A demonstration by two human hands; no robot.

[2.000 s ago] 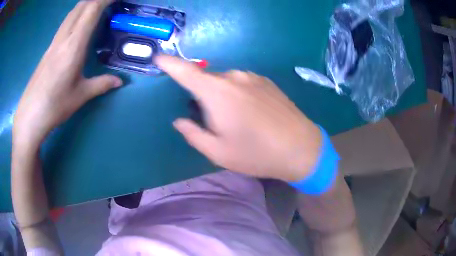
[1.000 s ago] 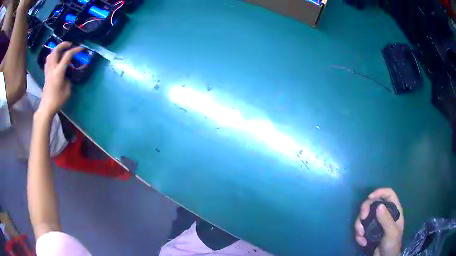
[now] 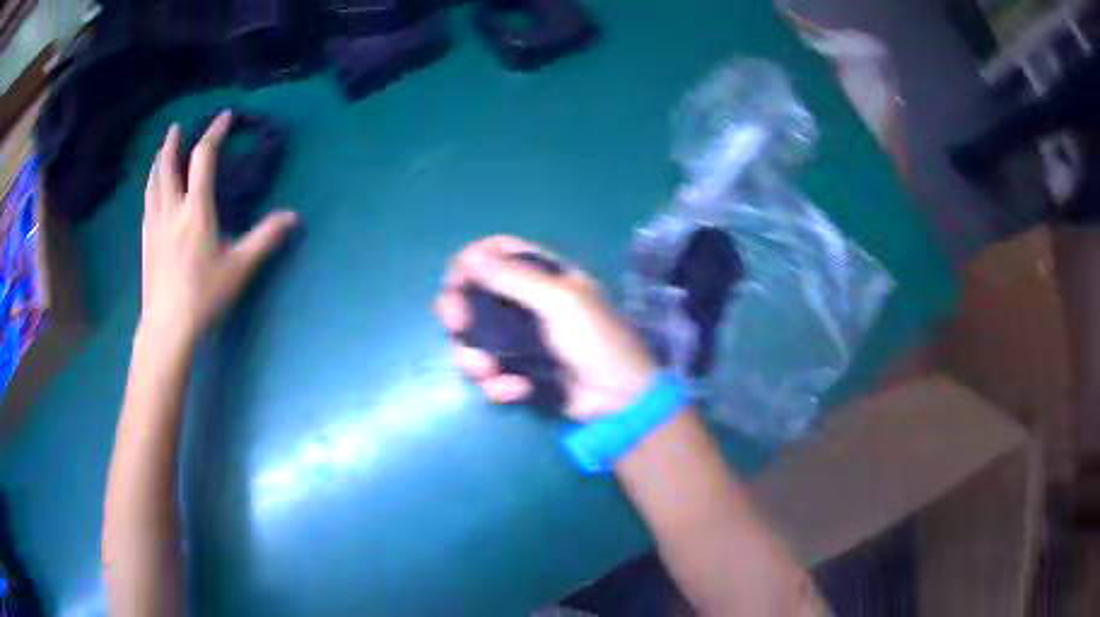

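My right hand, with a blue wristband, is closed around black parts, likely passive radiators, over the middle of the green table. My left hand is at the upper left with fingers spread, beside a dark housing. The hand partly covers the housing, and blur hides whether the fingers touch it. A clear plastic bag with black parts inside lies right of my right hand.
Dark housings are piled along the far left edge, with separate ones at the top. A cardboard box with blue contents stands at the left edge. An open carton is at the lower right, below the table edge.
The view has swung right. My left hand has left the housing with the blue battery at the other end and is now beside a dark housing. My right hand still holds the black parts.
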